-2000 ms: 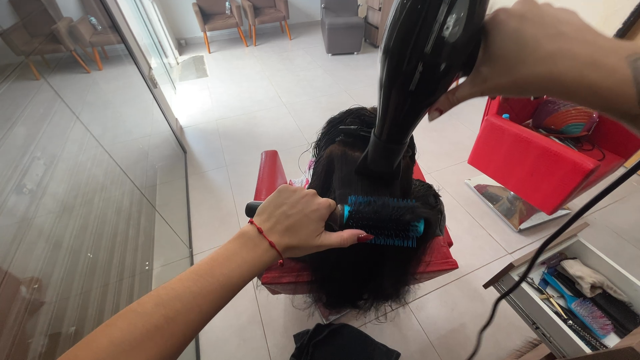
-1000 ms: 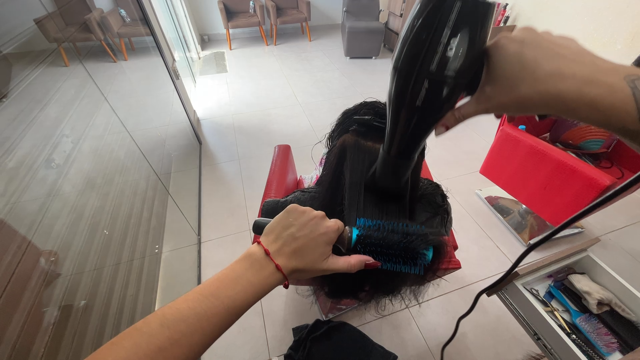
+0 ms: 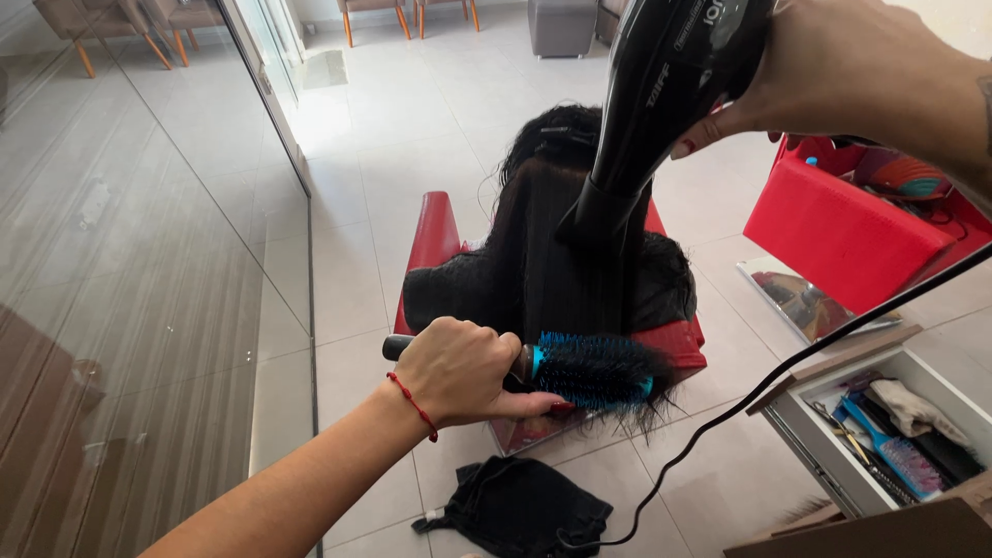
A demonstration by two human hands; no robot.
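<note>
My left hand grips the handle of a round hairbrush with blue bristles. Ends of long dark hair lie over the barrel and stick out past its tip. My right hand holds a black Taiff hair dryer from the right, its nozzle pointing down against the hair above the brush. A seated person, seen from behind, wears the hair parted, with a clip near the crown. Under and around the person shows a red salon chair.
A glass partition runs along the left. On the right are a red chair and an open drawer holding brushes. The dryer's cord hangs across the lower right. Black cloth lies on the floor; brown armchairs stand behind.
The round brush, with my left hand on its handle, has moved down the hair to its ends. The hair between nozzle and brush now hangs in a longer straight section.
</note>
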